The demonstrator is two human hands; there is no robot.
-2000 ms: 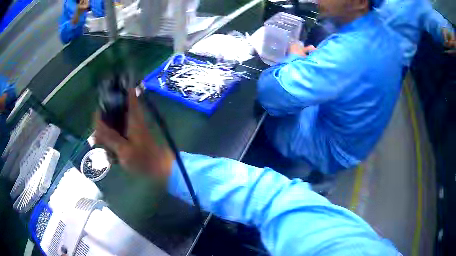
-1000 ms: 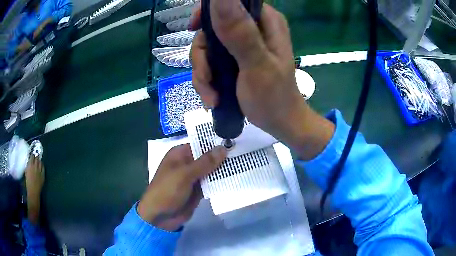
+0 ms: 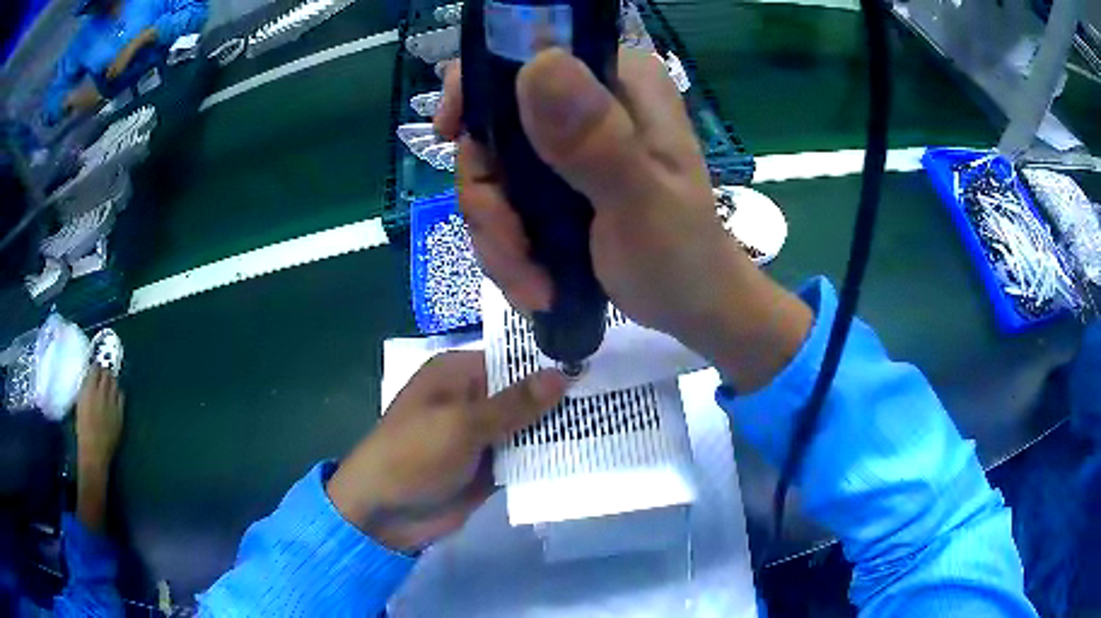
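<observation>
A white slotted panel (image 3: 592, 427) lies in front of me over other white pieces on a white sheet (image 3: 604, 577). My left hand (image 3: 449, 441) holds the panel by its left side, the thumb near the centre. My right hand (image 3: 634, 199) is wrapped around a black electric screwdriver (image 3: 549, 199), held upright. Its tip meets the panel's centre beside my left thumb. Whether a screw is under the tip cannot be told. The screwdriver cord (image 3: 860, 254) hangs at the right, passing in front of my right sleeve.
A blue bin (image 3: 442, 268) of small parts stands behind the panel. A round white dish (image 3: 756, 226) is partly behind my right hand. A blue tray (image 3: 1012, 248) of long pieces is at right. Another person's hand (image 3: 99, 423) is at far left.
Two seconds ago my right hand held the screwdriver away from the panel. Since one second ago, the hands and tool still meet at the panel's centre, and the view has shifted slightly.
</observation>
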